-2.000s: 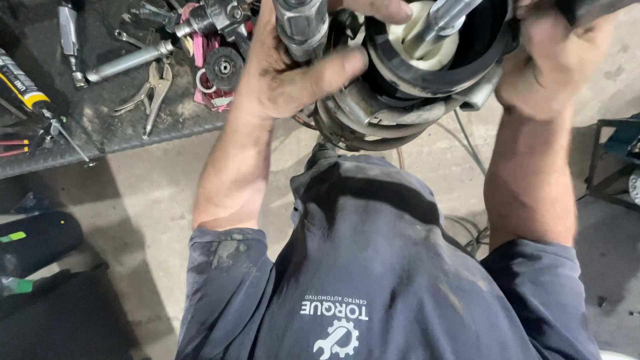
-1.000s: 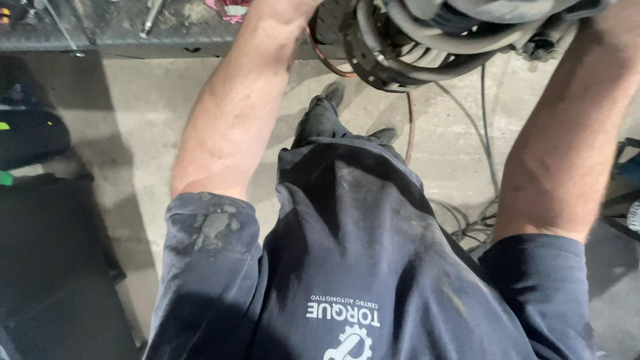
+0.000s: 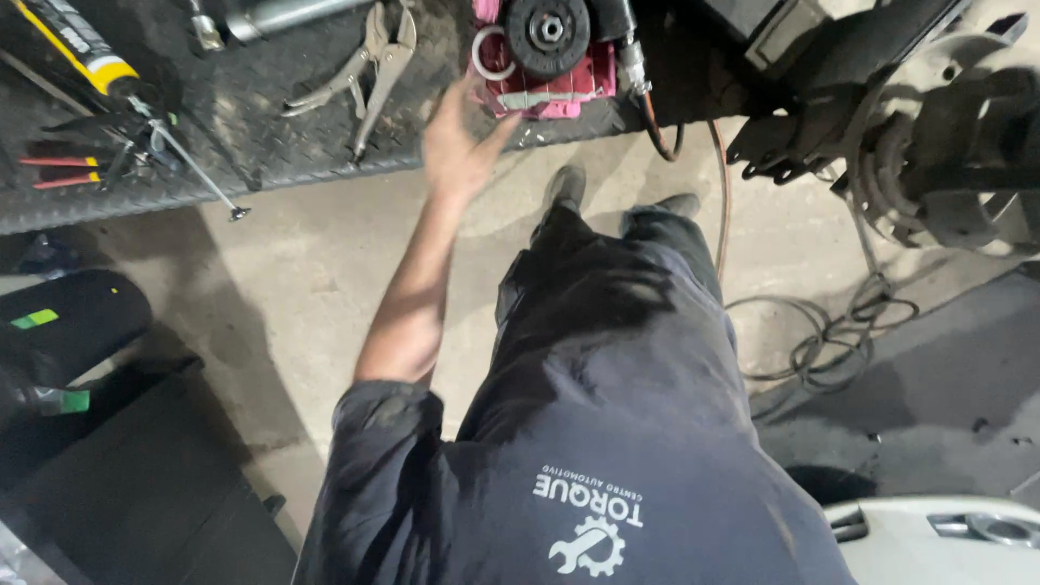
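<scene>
My left hand (image 3: 465,150) reaches to the bench edge, its fingertips at a pale ring (image 3: 492,54) that lies by a round black rubber-rimmed mount (image 3: 548,32) with a central nut. Whether the fingers touch the ring is unclear. Both parts rest on a pink and red cloth or tray (image 3: 561,96). To the left lie locking pliers (image 3: 378,69). An air hose fitting (image 3: 633,67) hangs at the bench edge. My right hand is out of view.
The dark tread-plate bench (image 3: 301,175) also carries a yellow and black tube (image 3: 106,69), red-handled pliers (image 3: 61,172) and a metal cylinder (image 3: 284,18). A brake disc and hub (image 3: 918,162) stand at the right. Coiled cable (image 3: 837,333) lies on the floor.
The coil spring assembly that both hands were at has left the view. My right hand is also out of sight. My left hand is now beside the pale ring. The view has shifted.
</scene>
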